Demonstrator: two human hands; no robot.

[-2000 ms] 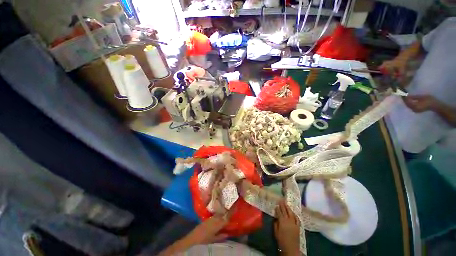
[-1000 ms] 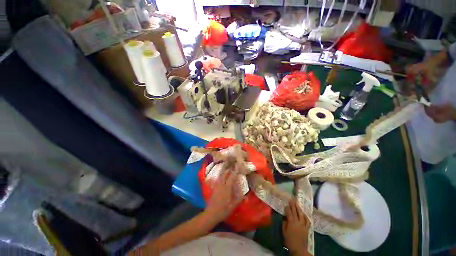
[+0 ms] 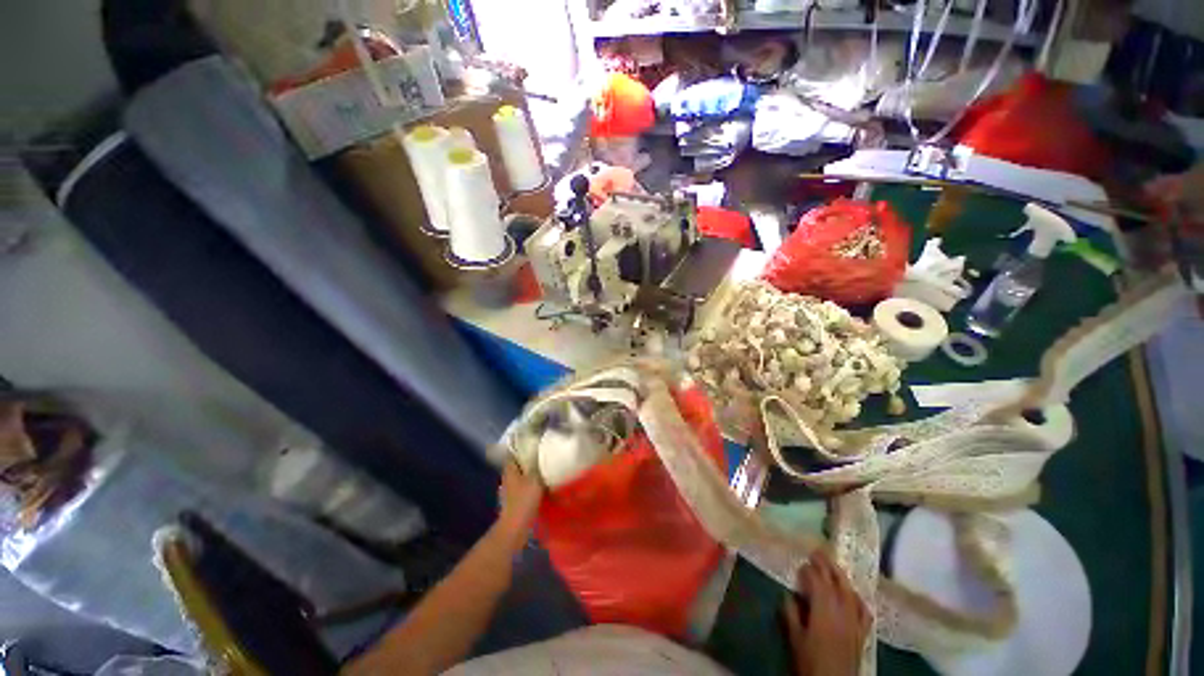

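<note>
The long cream trim band with a tan edge [image 3: 713,499] runs from the open red plastic bag [image 3: 631,535] across the green table to the right. My left hand [image 3: 523,486] is at the bag's left side, by the bundled trim in its mouth; its fingers are partly hidden and blurred, so its grip cannot be told. My right hand [image 3: 828,610] lies on the trim band at the table's near edge, fingers over the band. A large white tape roll [image 3: 1056,581] lies flat under part of the trim.
A sewing machine [image 3: 614,258] stands behind the bag, with thread cones [image 3: 471,205] to its left. A cream bobble heap [image 3: 799,354], small tape rolls [image 3: 910,328] and a spray bottle [image 3: 1011,284] are on the table. Dark fabric rolls [image 3: 225,284] lean at left. A person's hand shows at far right.
The view has swung left, so things sit further right. The bag stands taller and its trim is bundled around the mouth. My left hand has moved from the bag's top to its left side.
</note>
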